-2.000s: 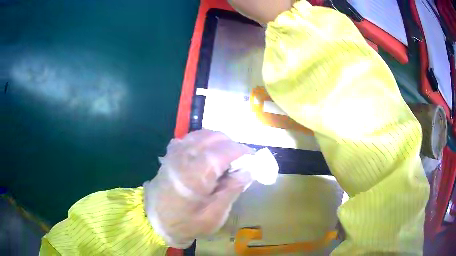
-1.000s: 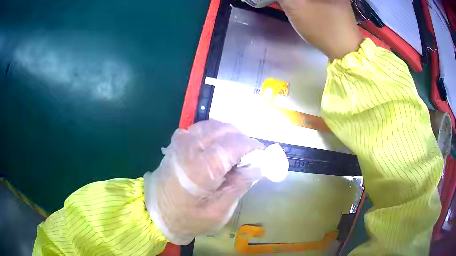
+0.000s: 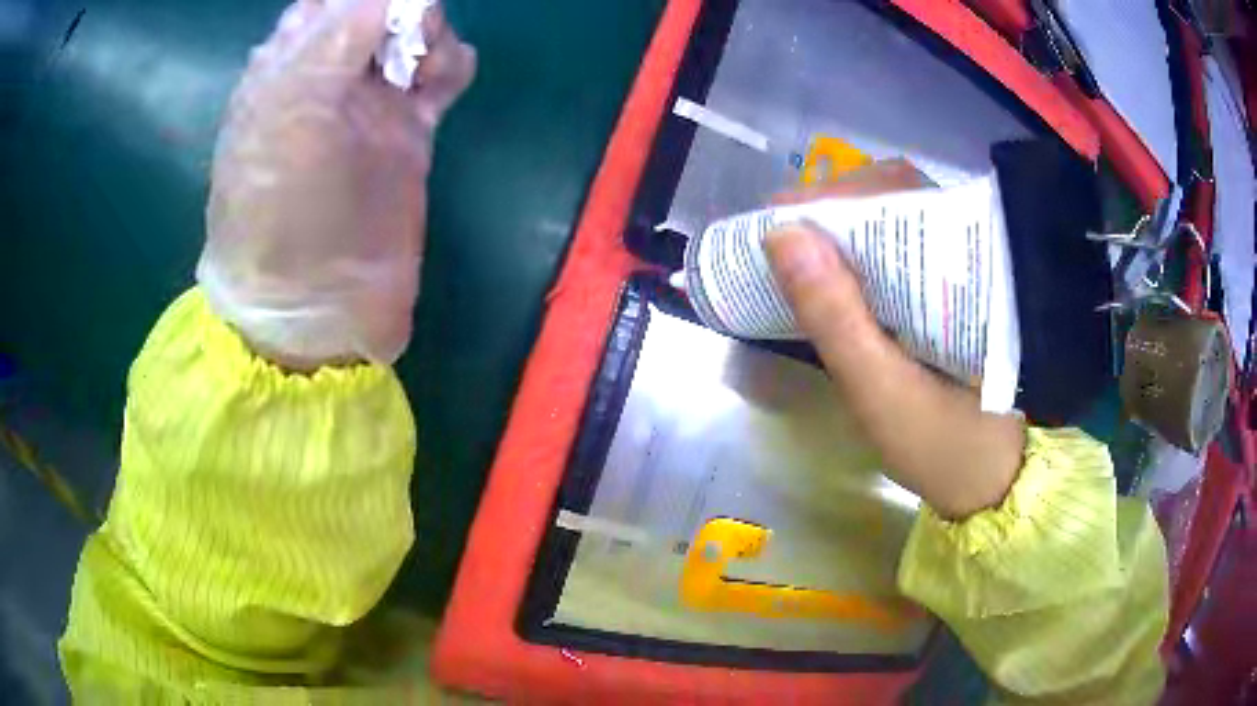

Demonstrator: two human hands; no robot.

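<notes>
Two silver-backed display modules lie on a red foam tray: the upper module and the lower module. Each has a black frame edge, a white label and an orange flex cable. My bare right hand grips a white glue tube with fine print and a black wide end. Its nozzle points left, at the black edge between the modules; contact cannot be told. My gloved left hand is off the tray at upper left, fingers closed on a crumpled white wipe, partly cut by the top edge.
The green mat lies to the left of the tray. A brown tape roll is at the right, beside binder clips. Red trays with white sheets run along the upper right.
My left hand has moved off the modules to the upper left with the wipe. My right hand has come down from the top, and the glue tube now shows fully. The tray appears shifted and turned.
</notes>
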